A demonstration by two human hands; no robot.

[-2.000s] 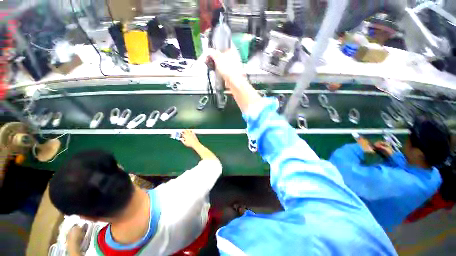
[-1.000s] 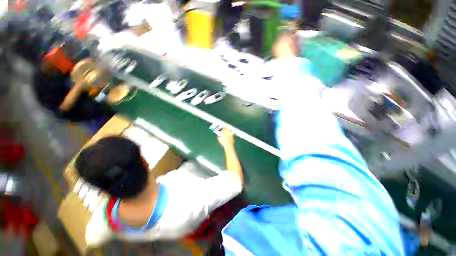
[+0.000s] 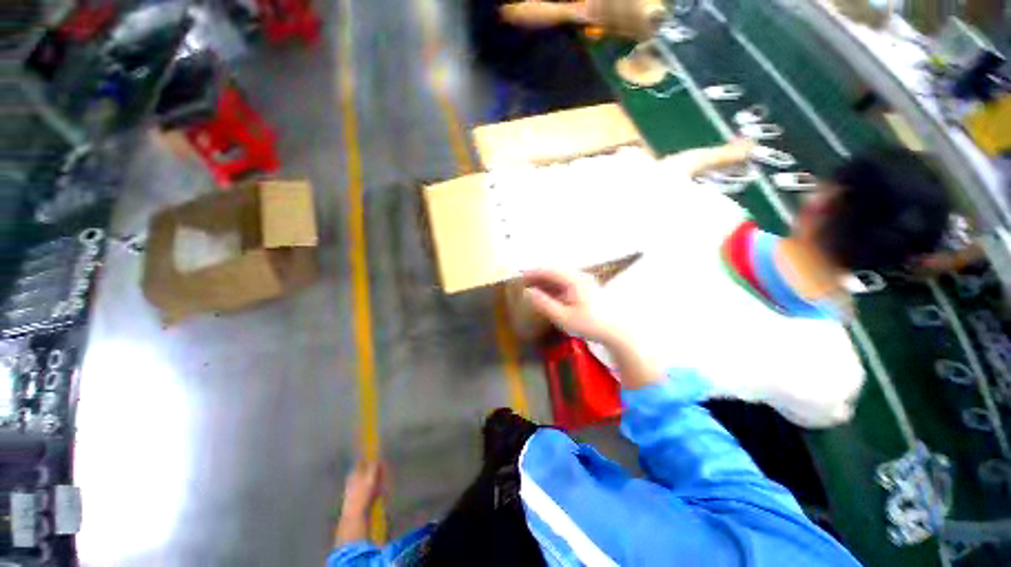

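Observation:
My right hand (image 3: 571, 305) is stretched forward over the near edge of an open cardboard carton (image 3: 460, 235). Its fingers are apart and slightly bent, and nothing shows in it; I cannot tell if it touches the carton. The carton's inside is bright white, and its contents are too washed out to tell apart. My left hand (image 3: 360, 487) hangs low over the floor at the bottom, small and blurred; I cannot see whether its fingers are closed.
A person in a white shirt (image 3: 710, 321) sits beside the green line (image 3: 815, 222), which bears white loop units (image 3: 793, 181). A red stool (image 3: 582, 382) stands below my right hand. Another open brown carton (image 3: 216, 290) lies on the floor left of the yellow floor line (image 3: 357, 222).
My view has swung left from the line to the aisle. My right arm has left the shelf and the grey driver seen earlier. My left hand has come into view.

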